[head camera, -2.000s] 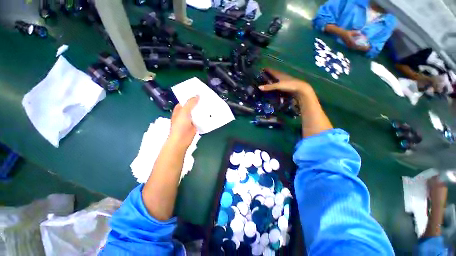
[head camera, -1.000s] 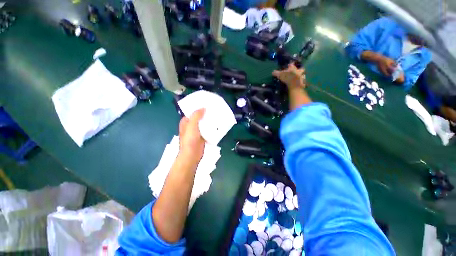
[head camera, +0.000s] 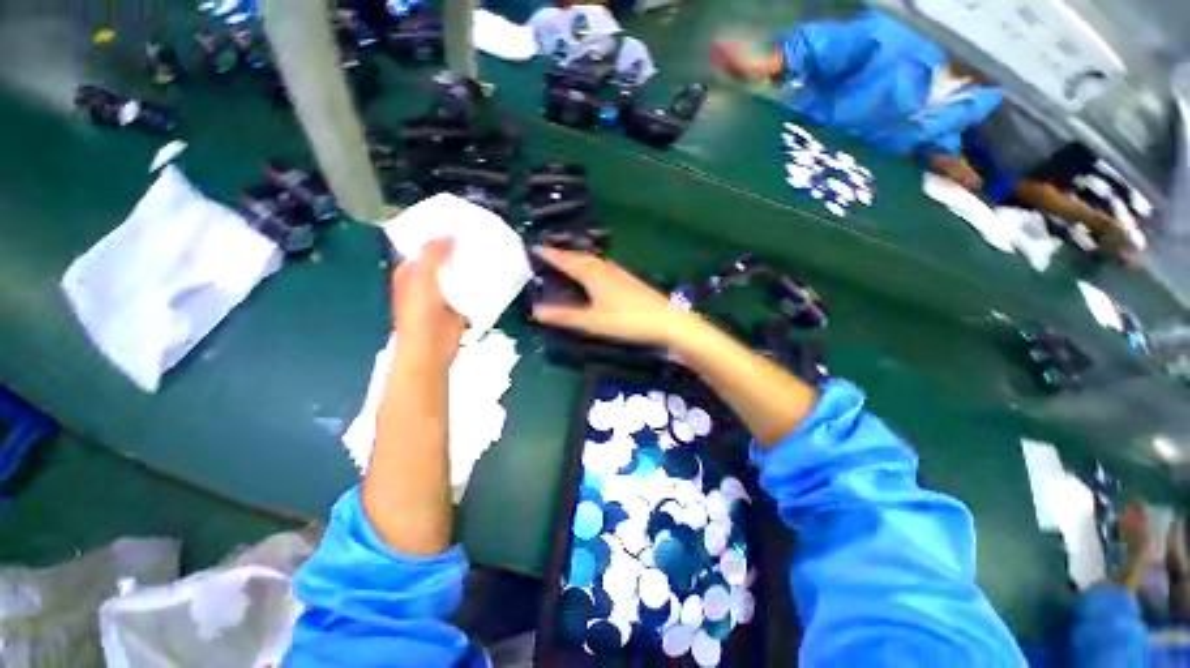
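Observation:
My left hand (head camera: 426, 294) holds a white wiping cloth (head camera: 479, 261) above the stack of white wipes (head camera: 480, 398). My right hand (head camera: 611, 303) is just right of the cloth, its fingers at a dark optical barrel (head camera: 553, 285); blur and overlap hide whether it grips it. More black barrels (head camera: 457, 144) lie in a heap beyond my hands. The black parts tray (head camera: 559, 522) stands nearest me, holding white and teal round discs (head camera: 653, 590).
A crumpled white cloth (head camera: 170, 281) lies at the left. A pale metal upright (head camera: 326, 124) rises beyond my left hand. White plastic bags (head camera: 202, 620) are at the lower left. A person in blue (head camera: 868, 78) sits across the bench with discs (head camera: 827, 170) nearby.
My right hand has come back from the far barrels towards my left hand. Barrels in front of it have shifted. The view has swung, showing more of the tray. My left hand still holds the cloth.

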